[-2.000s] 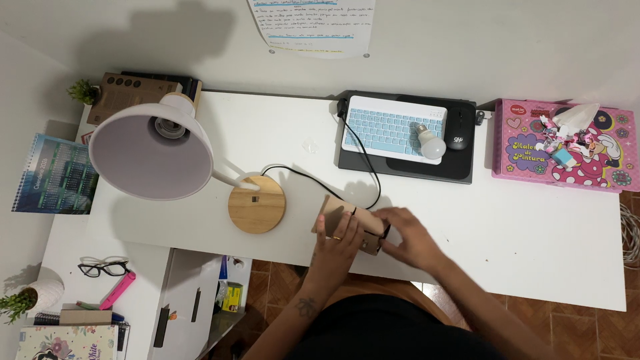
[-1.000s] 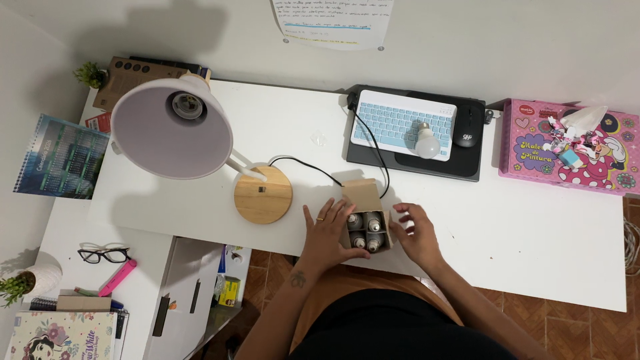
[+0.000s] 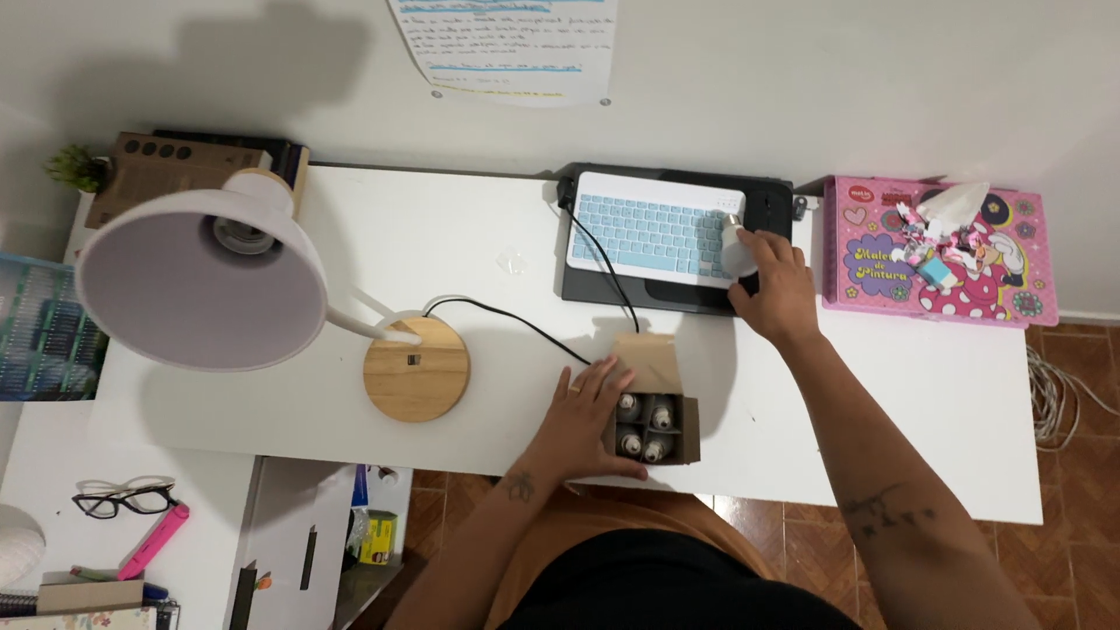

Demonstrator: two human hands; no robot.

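An open cardboard box (image 3: pixel 690 430) near the desk's front edge holds several light bulbs (image 3: pixel 661 416), bases up, in separate compartments. My left hand (image 3: pixel 582 424) rests against the box's left side, its thumb by the front edge. My right hand (image 3: pixel 779 284) is at a white light bulb (image 3: pixel 737 249) lying on the right end of a white and blue keyboard (image 3: pixel 652 229); the fingertips touch the bulb, and I cannot tell if they grip it. To the left stands a desk lamp with a wooden base (image 3: pixel 416 368); its shade (image 3: pixel 206 284) faces up with a bare socket (image 3: pixel 245 234) inside.
A black cable (image 3: pixel 516 317) runs from the lamp base past the box. Beneath the keyboard is a dark laptop or pad (image 3: pixel 595 287), with a black mouse (image 3: pixel 770 210). A pink case (image 3: pixel 941 254) lies at the right. Eyeglasses (image 3: pixel 127 500) and a pink marker (image 3: pixel 155 541) lie lower left.
The box was turned and opened, its bulbs coming into view. My right hand has moved from beside the box up to the bulb on the keyboard; my left hand remains at the box.
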